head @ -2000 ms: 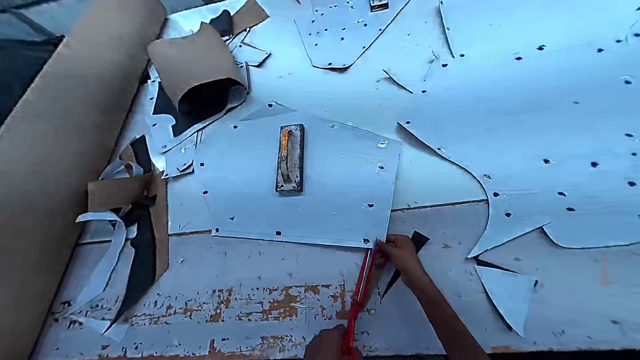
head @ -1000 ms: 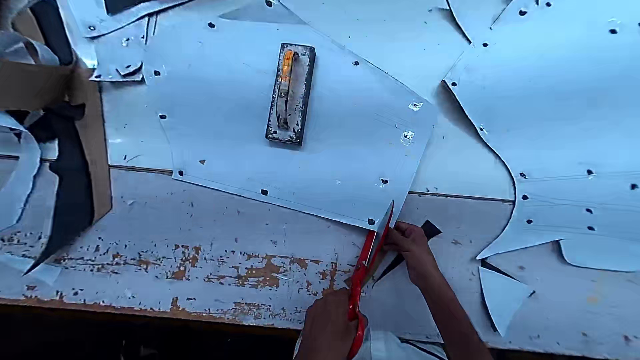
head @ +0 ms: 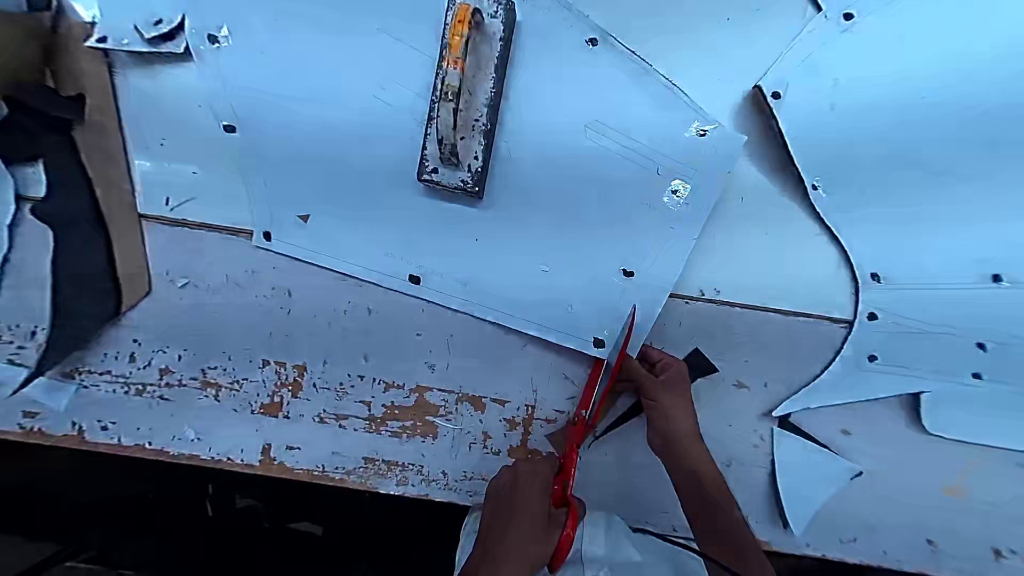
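Note:
Red-handled scissors are gripped by my left hand at the bottom centre. Their blades are parted at the lower right corner of a pale, marked sheet, one blade lying over its face. My right hand pinches the sheet's edge just right of the blades. Beside and below that hand lies a dark pointed scrap. A worn rectangular block with an orange-marked handle rests on the sheet, well above both hands.
Another pale cut sheet with dark marks covers the right side. A small pale offcut lies below it. Dark and brown scraps are heaped at the left. The worn tabletop has peeling paint, with its front edge along the bottom.
The view has moved closer to the sheet corner. The scissors, earlier held low beside the sheet with their blades hardly visible, now reach over its corner with the blades apart.

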